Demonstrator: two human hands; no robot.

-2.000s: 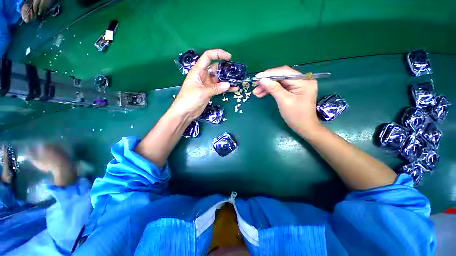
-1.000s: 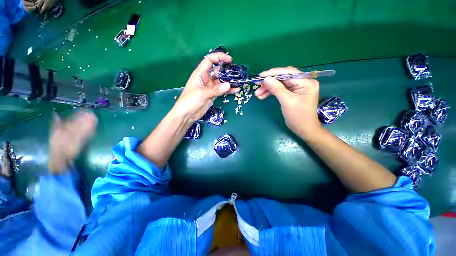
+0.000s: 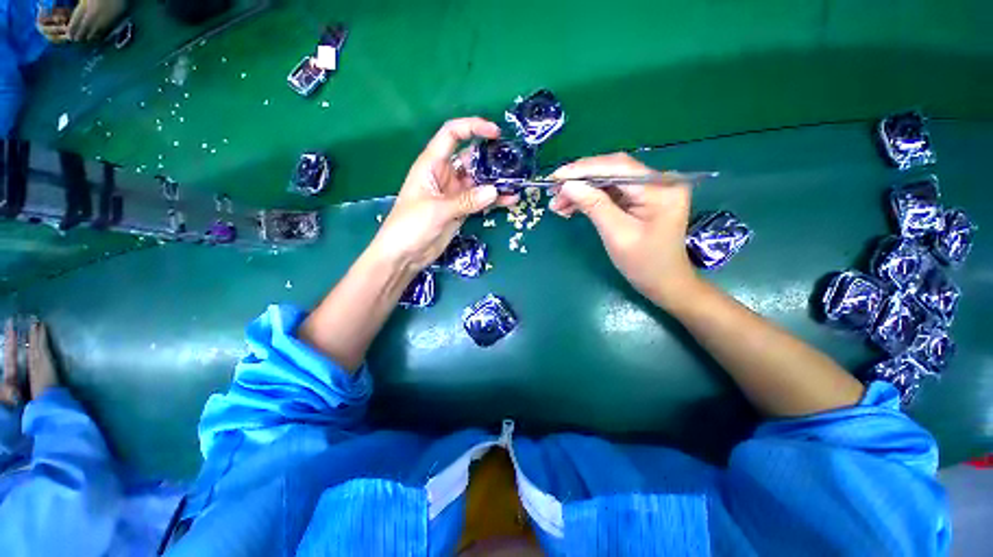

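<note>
My left hand (image 3: 441, 185) holds a dark square unit (image 3: 503, 161) with a round centre between thumb and fingers. My right hand (image 3: 626, 212) is shut on a slim silver pointed tool (image 3: 681, 176); its tip is at the lower right side of the unit, and I cannot tell if it touches. Small cream pieces (image 3: 520, 223) lie scattered on the mat below the held unit. Loose dark units lie near my hands: one beyond the held unit (image 3: 536, 115), one at the front (image 3: 490, 320), one right of my right hand (image 3: 719, 238) and others by my left forearm (image 3: 466, 256).
Several dark units are clustered at the right (image 3: 902, 264). A banded metal bar (image 3: 142, 201) comes in from the left. On the brighter green belt (image 3: 697, 76) lie a dark unit (image 3: 310, 172) and a part with a pale square (image 3: 317, 63). Other people's hands show at far left and top left.
The units on the bright green strip have moved right; one has come out from behind my left hand. The neighbour's hand has drawn back to the left edge. My hands have hardly moved.
</note>
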